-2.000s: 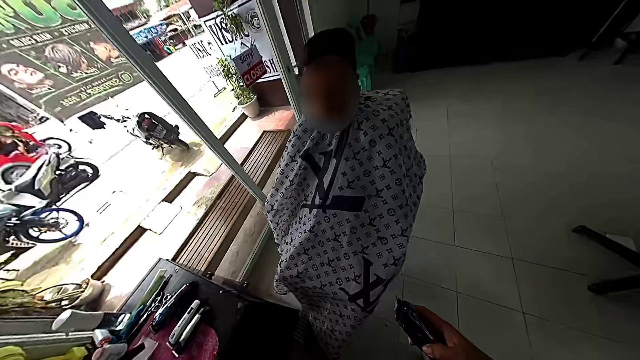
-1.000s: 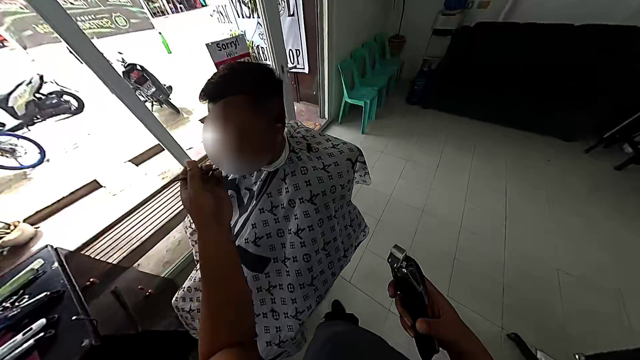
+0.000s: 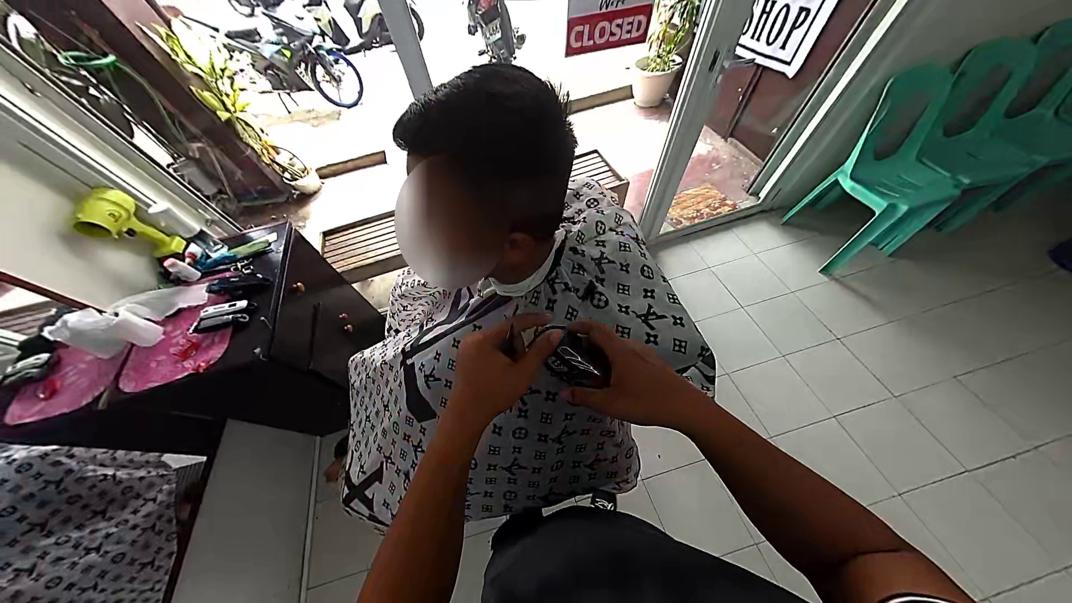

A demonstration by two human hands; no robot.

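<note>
A seated person (image 3: 494, 167) with short dark hair wears a white patterned barber's cape (image 3: 536, 435) and a white neck strip (image 3: 529, 280). In front of the cape, my right hand (image 3: 624, 373) grips a black hair clipper (image 3: 579, 358) at chest height. My left hand (image 3: 502, 364) is just beside it, finger and thumb at the clipper's near end, with a small dark item, perhaps a comb, partly hidden between the fingers. The clipper's blade end cannot be made out clearly.
At left stands a dark cabinet (image 3: 293, 318) with pink mats (image 3: 180, 343), more clippers (image 3: 224, 311), a crumpled white plastic bag (image 3: 105, 327) and a yellow-green blower (image 3: 126, 219). Green plastic chairs (image 3: 909, 159) line the right wall. A glass door frame (image 3: 695, 117) and wooden slatted bench (image 3: 360, 247) lie behind the person.
My left hand has left the person's head and come down beside the clipper. My right hand has brought the clipper in to meet it. The view has turned left.
</note>
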